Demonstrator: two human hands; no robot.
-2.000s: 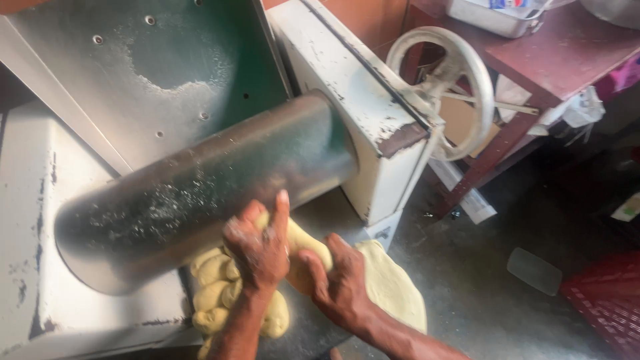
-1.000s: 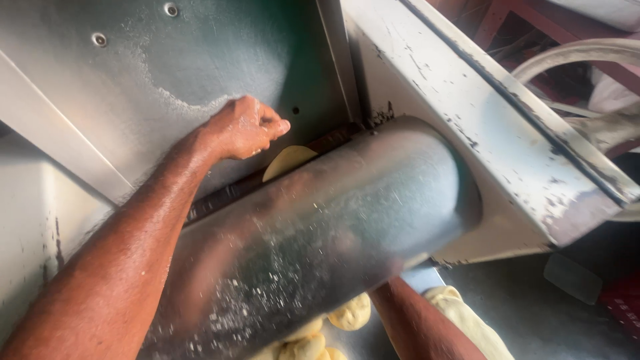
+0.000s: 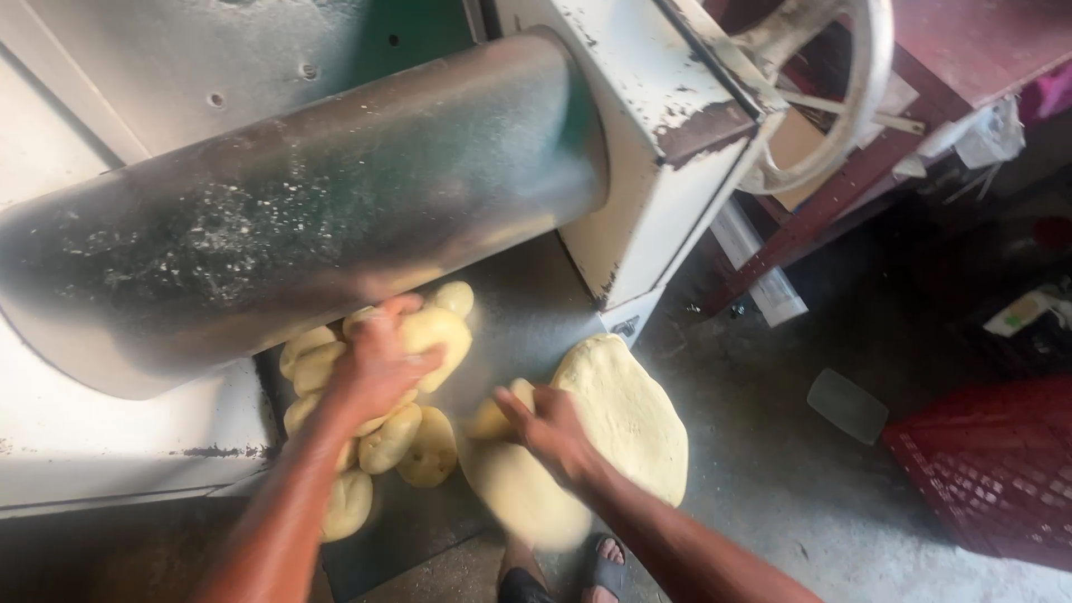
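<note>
My left hand (image 3: 381,356) is closed on a dough piece (image 3: 437,339) just below the large metal roller (image 3: 310,201) of a dough sheeter. Several rounded dough pieces (image 3: 389,440) lie in a pile under and beside that wrist. My right hand (image 3: 548,423), blurred by motion, grips a flattened dough piece (image 3: 528,498) that hangs toward the tray's near edge. Right of it a wide, flat dough sheet (image 3: 624,410) rests over the edge of the dark metal tray (image 3: 502,293).
The sheeter's white housing (image 3: 628,193) with chipped paint stands right of the roller, with a white handwheel (image 3: 863,92) beyond. A dark red table (image 3: 980,50) is at the upper right. A red plastic crate (image 3: 997,469) and a translucent lid-like piece (image 3: 847,405) are on the floor.
My left hand has come down from behind the roller to the dough pile and closed on a piece. My right hand, partly hidden by the roller one second ago, now shows at the right with dough.
</note>
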